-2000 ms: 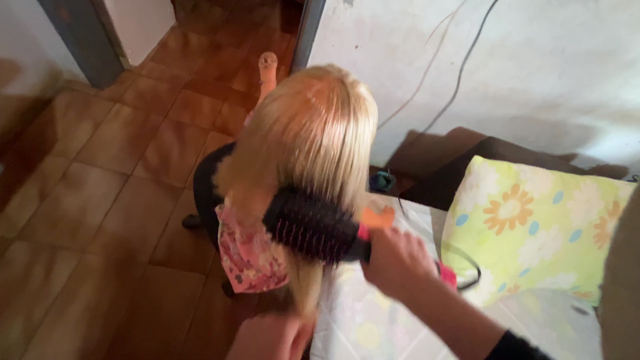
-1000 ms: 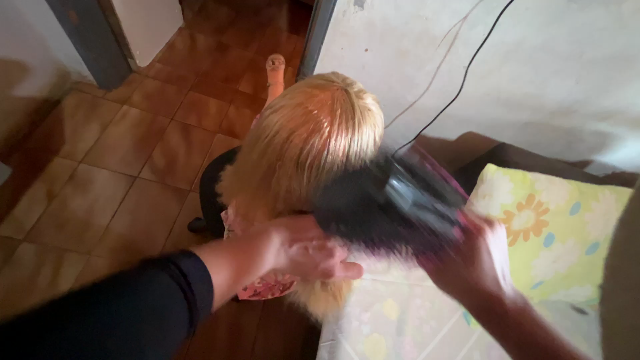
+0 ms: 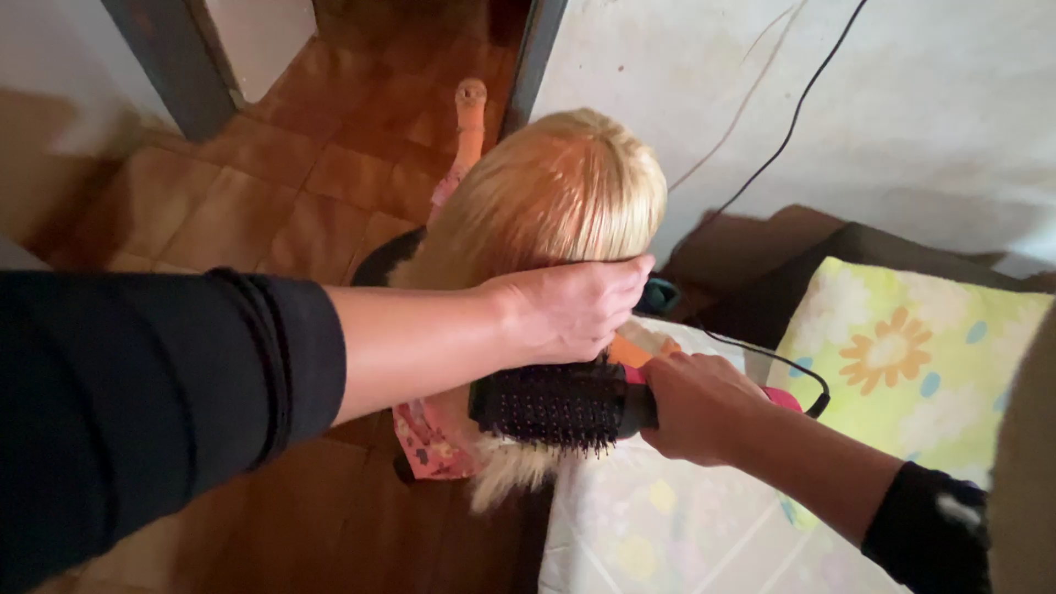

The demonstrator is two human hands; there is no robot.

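Observation:
A seated person with long blond hair (image 3: pixel 569 190) has their back to me, in a pink patterned garment (image 3: pixel 433 441). My left hand (image 3: pixel 569 309) lies across the back of the head, fingers closed on the hair; how much it holds is hidden. Just below, my right hand (image 3: pixel 701 404) grips the handle of a black and pink electric hot-air brush (image 3: pixel 553 404). Its bristled barrel sits horizontally over the hair, whose ends (image 3: pixel 511 474) hang out beneath. A black cord runs from the handle's end.
At the right is a bed or table with a pale cover (image 3: pixel 660 520) and a yellow-green floral pillow (image 3: pixel 891 371). A black cable (image 3: pixel 796 115) hangs along the white wall. A grey door frame (image 3: pixel 536 62) and brown floor tiles (image 3: pixel 231 214) lie beyond.
My left hand has moved up and right onto the back of the head. The hot-air brush, blurred and higher a second ago, is now lower, under my left hand.

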